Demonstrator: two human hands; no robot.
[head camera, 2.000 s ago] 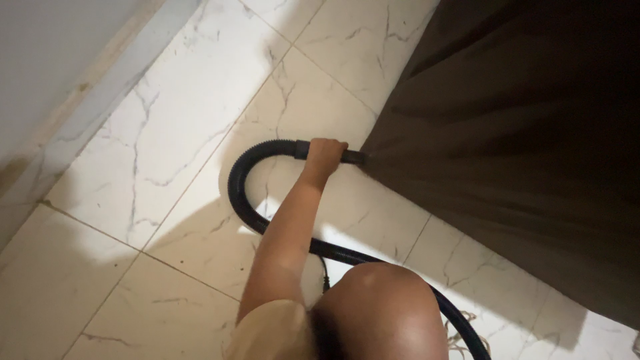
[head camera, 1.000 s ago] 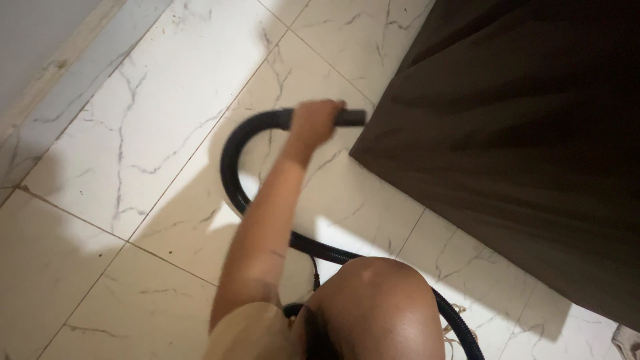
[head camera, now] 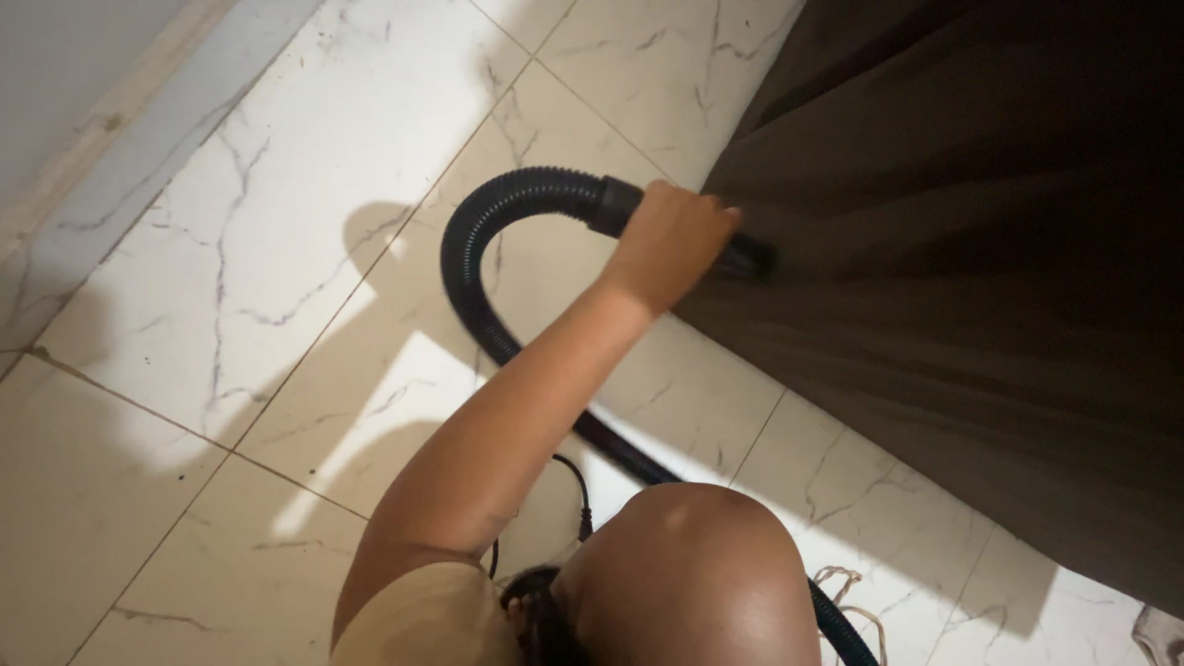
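Observation:
My left hand [head camera: 675, 242] is closed around the rigid end of a black vacuum cleaner hose [head camera: 462, 264], just past its cuff. The tube's blurred tip [head camera: 754, 256] is at the dark brown fabric [head camera: 925, 277] hanging on the right; whether it touches the cloth cannot be told. From the cuff the ribbed hose bends round to the left, passes under my forearm and runs behind my raised knee to the lower right. My right hand is not in view.
Marbled floor tiles [head camera: 305, 213] extend to a wall base [head camera: 111, 120] at the upper left. A thin black cable [head camera: 584, 495] lies beside my knee. Pale cord or string [head camera: 865, 615] lies near the hose at the lower right, with a light cloth-like thing [head camera: 1161, 634] at the corner.
From one second ago, the tube end in my left hand has moved from bare floor beside the fabric's edge to in front of the fabric, its tip now angled downward.

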